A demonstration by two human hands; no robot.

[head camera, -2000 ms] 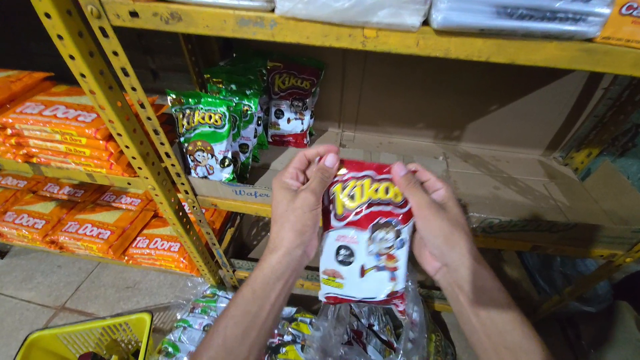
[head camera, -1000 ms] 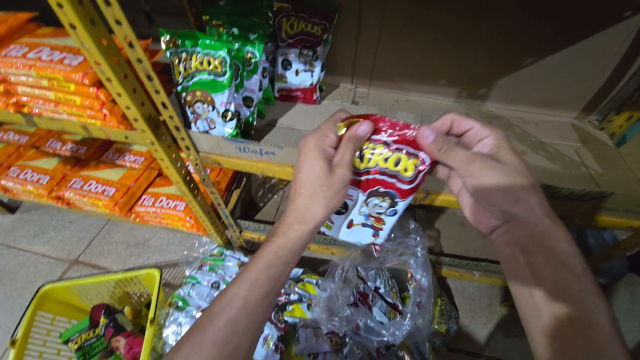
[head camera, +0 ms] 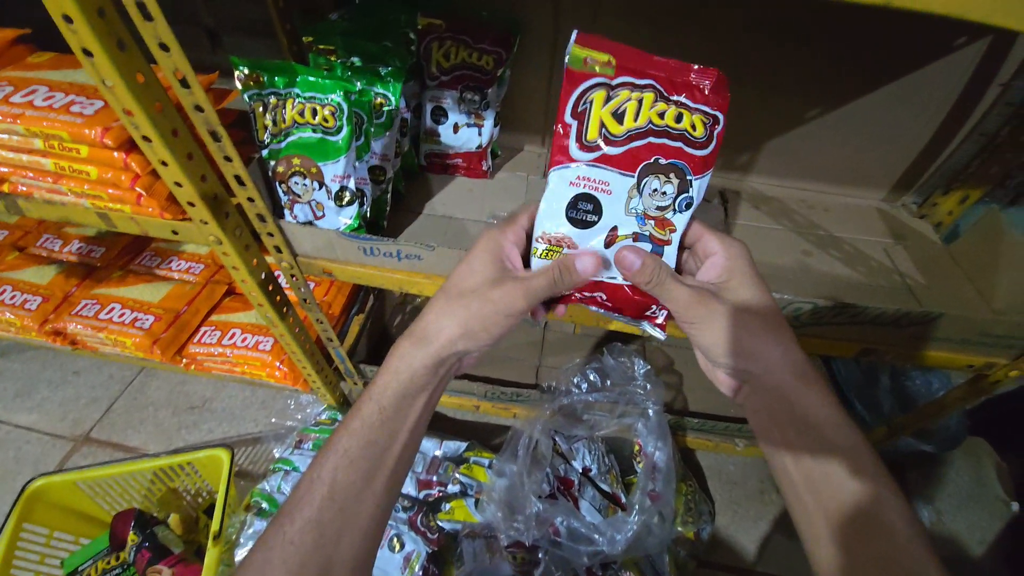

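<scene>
A red and white Kikos snack bag (head camera: 624, 176) stands upright between my two hands, its printed front facing me. My left hand (head camera: 512, 280) grips its lower left side, thumb across the front. On the lower right side, my right hand (head camera: 704, 288) pinches it the same way, the thumbs nearly touching. Behind to the left, green Kikos bags (head camera: 308, 152) stand in a row on the cardboard-lined shelf, beside a darker red Kikos bag (head camera: 460, 104). Below my hands lies an opened clear plastic sack (head camera: 592, 480) with more snack bags inside.
A yellow perforated metal post (head camera: 192, 192) separates this shelf from stacked orange Tia Dora packets (head camera: 120, 312) at left. A yellow plastic basket (head camera: 120, 480) holding snack bags sits at lower left. The yellow shelf edge (head camera: 384, 276) runs behind my forearms.
Both hands have moved from the bag's top corners to its lower sides. The bag now stands higher, rising above my fingers instead of hanging below them.
</scene>
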